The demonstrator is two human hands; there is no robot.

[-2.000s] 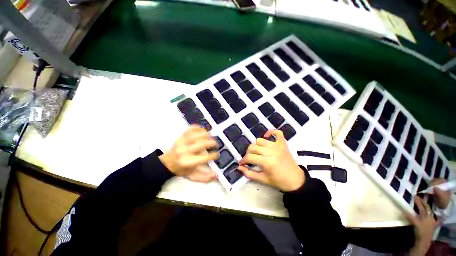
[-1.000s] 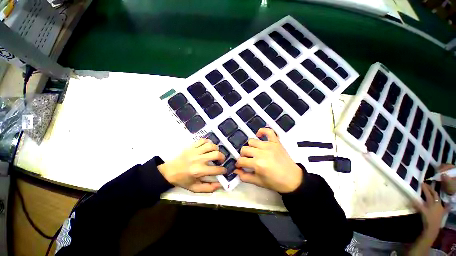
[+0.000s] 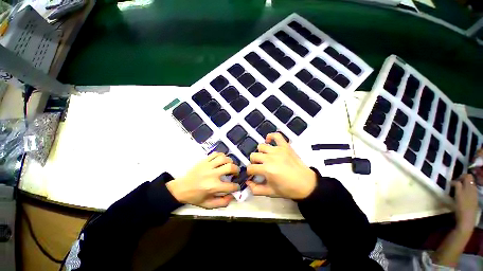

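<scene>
A white parts tray [image 3: 209,71] lies slanted on the bench with two long rows of black rounded-square cases [image 3: 297,125]. My left hand [image 3: 205,181] and my right hand [image 3: 280,168] meet over the tray's near corner. The fingertips of both hands are at a black case [image 3: 242,177] there, one hand on each side of it. My fingers hide much of this case, and I cannot tell if it is lifted from its slot. No separate small part can be made out.
Two black strips [image 3: 330,146] and a loose black case [image 3: 361,166] lie right of the tray. A second white tray [image 3: 365,113] is at the right, with another person's hand [image 3: 466,204]. A green belt [image 3: 159,42] runs behind. A clear bag [image 3: 42,138] lies at the left.
The view has shifted slightly. Since the oldest frame, my left hand has moved in to the near-corner case beside my right hand. The other person's hands have moved toward the right edge.
</scene>
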